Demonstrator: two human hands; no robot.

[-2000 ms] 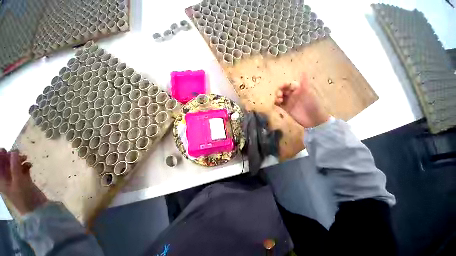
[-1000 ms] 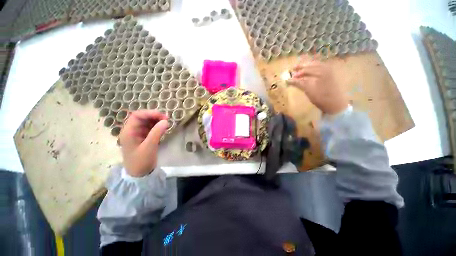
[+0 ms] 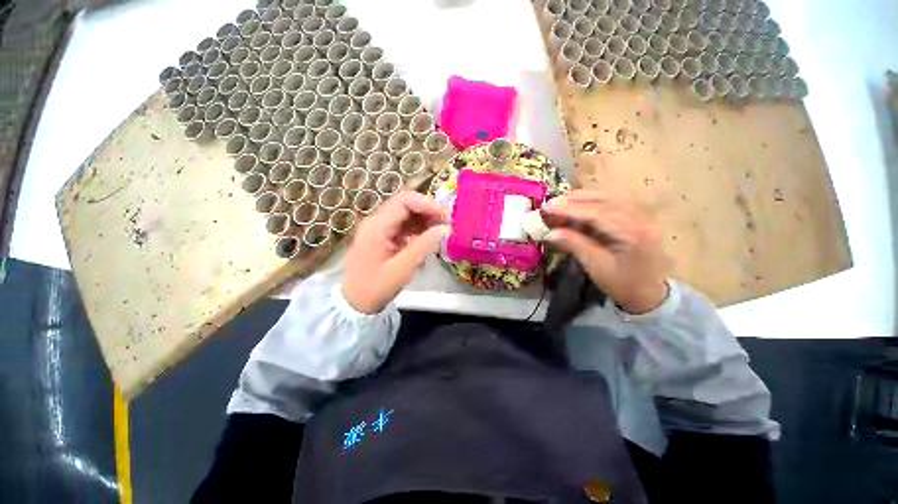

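The pink box (image 3: 476,219), with a white pad (image 3: 515,217) on its right part, lies on the speckled round stand (image 3: 489,278). My left hand (image 3: 394,251) is at the box's left edge, thumb and forefinger curled close together; whether it holds a ring cannot be told. My right hand (image 3: 615,246) is at the box's right edge, its fingertips closed on a small white piece (image 3: 537,226) beside the pad. One ring (image 3: 499,151) stands on the stand's far edge, behind the box. A pink lid (image 3: 478,110) lies beyond the stand.
The left board (image 3: 148,285) bears many standing rings (image 3: 315,128) on its far and right part. The right board (image 3: 709,187) has rings (image 3: 670,44) packed at its far end. A dark cloth (image 3: 571,295) lies right of the stand, partly behind my right hand.
My left hand has come in from over the left board's rings to the box. My right hand has come from over the right board to the box's other side. The view has shifted.
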